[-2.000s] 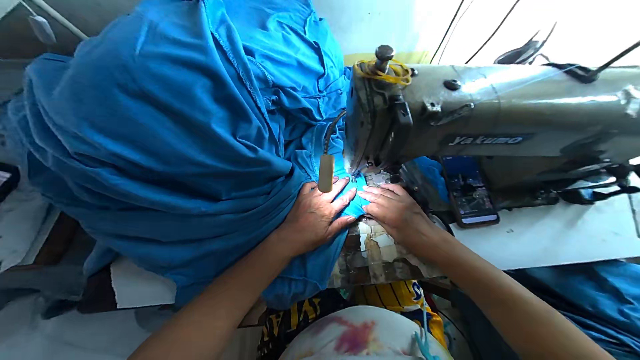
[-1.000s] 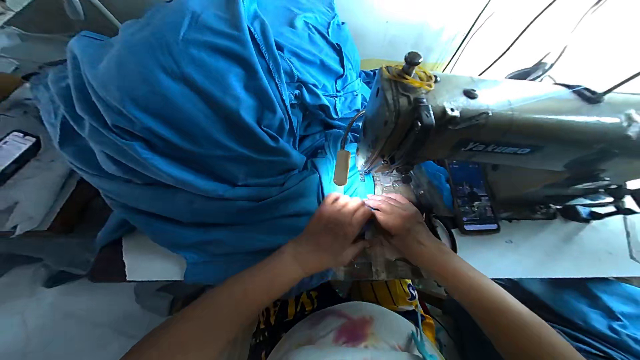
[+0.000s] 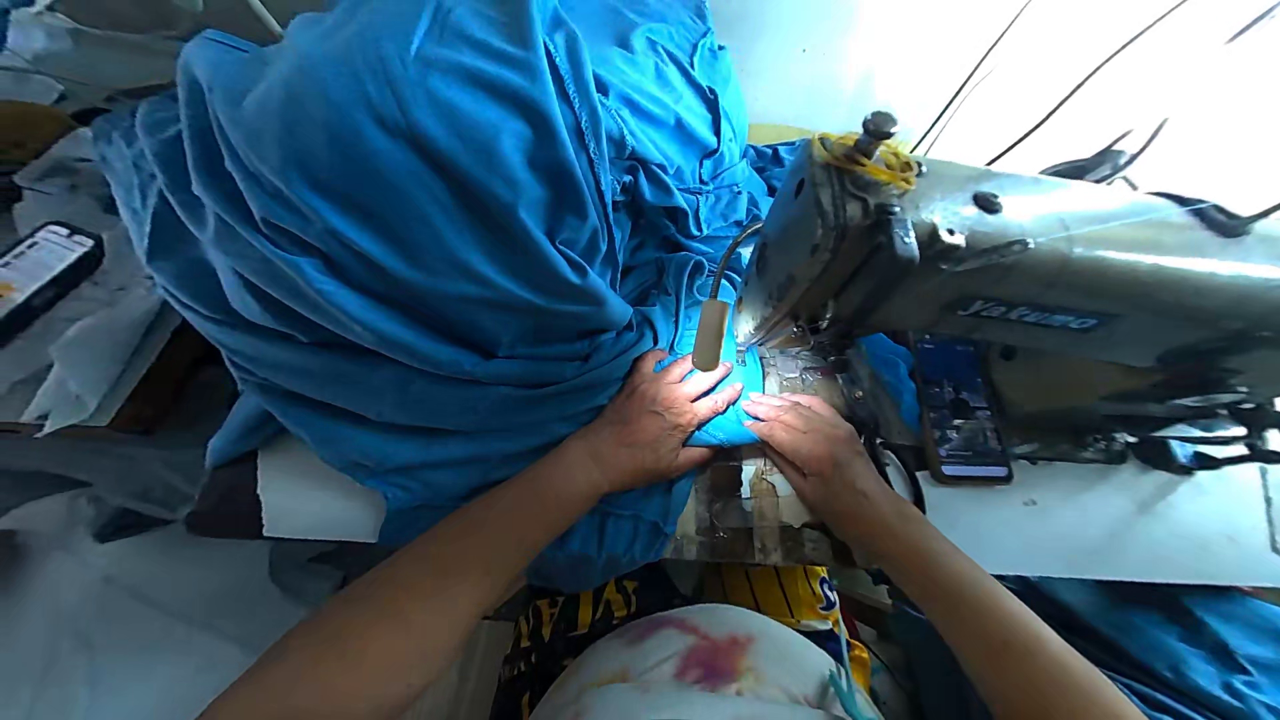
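A large heap of blue fabric (image 3: 430, 260) covers the left side of the sewing table and runs up to the Yakumo sewing machine (image 3: 1010, 270). My left hand (image 3: 665, 415) lies on the fabric just in front of the needle area, fingers spread and pointing right. The fingertips of my right hand (image 3: 810, 440) rest on the right edge of the same brightly lit piece. Both hands press from above, neither closed around anything. A small tan lamp head (image 3: 711, 335) on a bent stalk hangs above my left fingers. The machine head hides the needle.
A phone (image 3: 962, 410) leans by the machine's base, showing a picture. Another phone (image 3: 45, 275) lies on papers at the far left. Yellow thread or band (image 3: 868, 162) wraps the top of the machine head. More blue fabric (image 3: 1150, 640) hangs below the table's right front edge.
One second ago my hands were bunched close together at the fabric's near edge; now they lie flatter and apart on it. My left fingers have spread out.
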